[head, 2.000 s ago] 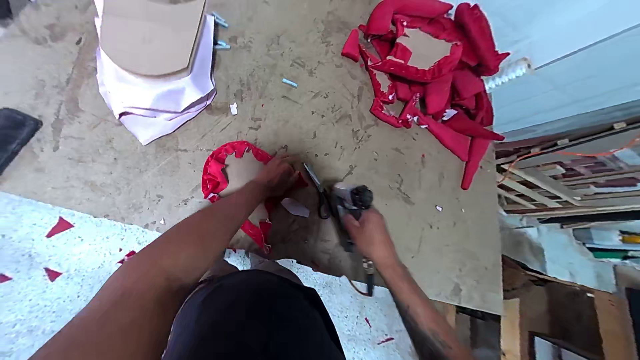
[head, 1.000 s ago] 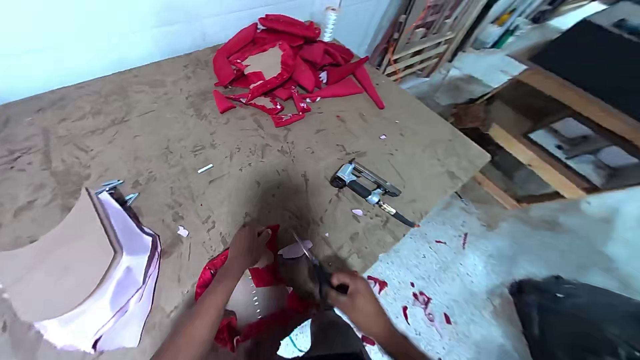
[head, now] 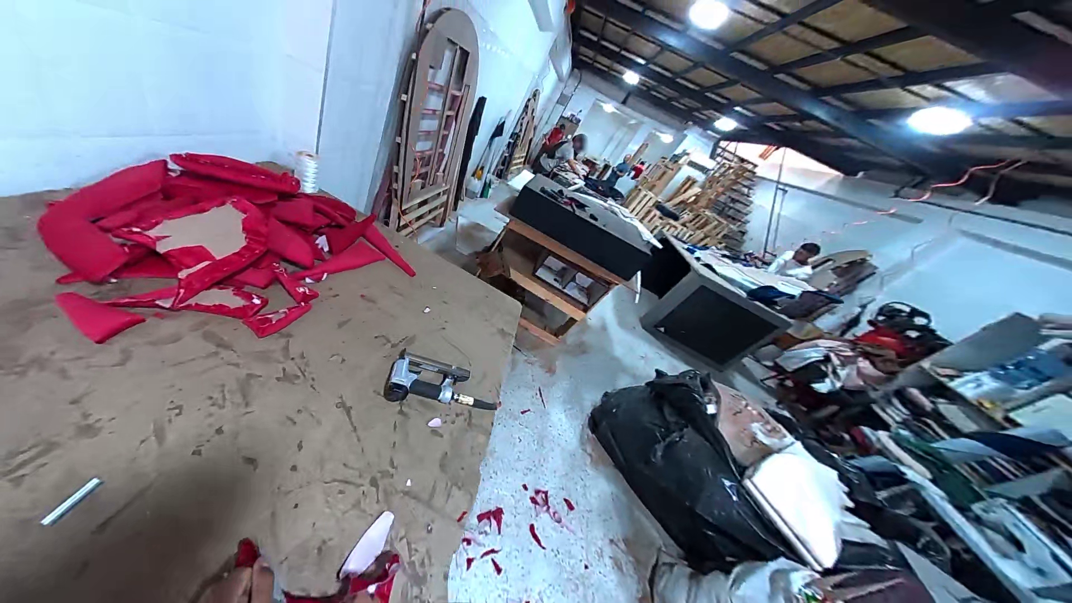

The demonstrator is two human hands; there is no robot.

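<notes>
At the bottom edge of the head view, my left hand [head: 239,584] pinches red fabric [head: 247,553]; only its fingers show. A little skin of my right hand [head: 362,596] seems to show beside more red fabric [head: 385,578], mostly cut off by the frame, so its grip is hidden. The scissors cannot be made out. A pale scrap [head: 367,544] lies against that fabric. Farther up, a pneumatic stapler [head: 423,378] rests on its side near the table's right edge, its hose fitting toward the edge. Red fabric-covered pieces [head: 209,234] are heaped at the upper left.
The brown worktable [head: 335,452] holds a strip of staples [head: 71,502] at left. A thread cone [head: 307,172] stands behind the heap. Red scraps [head: 490,519] and a black plastic-wrapped bundle [head: 670,452] lie on the floor. People [head: 796,261] are at far tables.
The stapler, in my right hand two seconds ago, lies on the table. One second ago my right hand held scissors at the red fabric. The view has swung up and right.
</notes>
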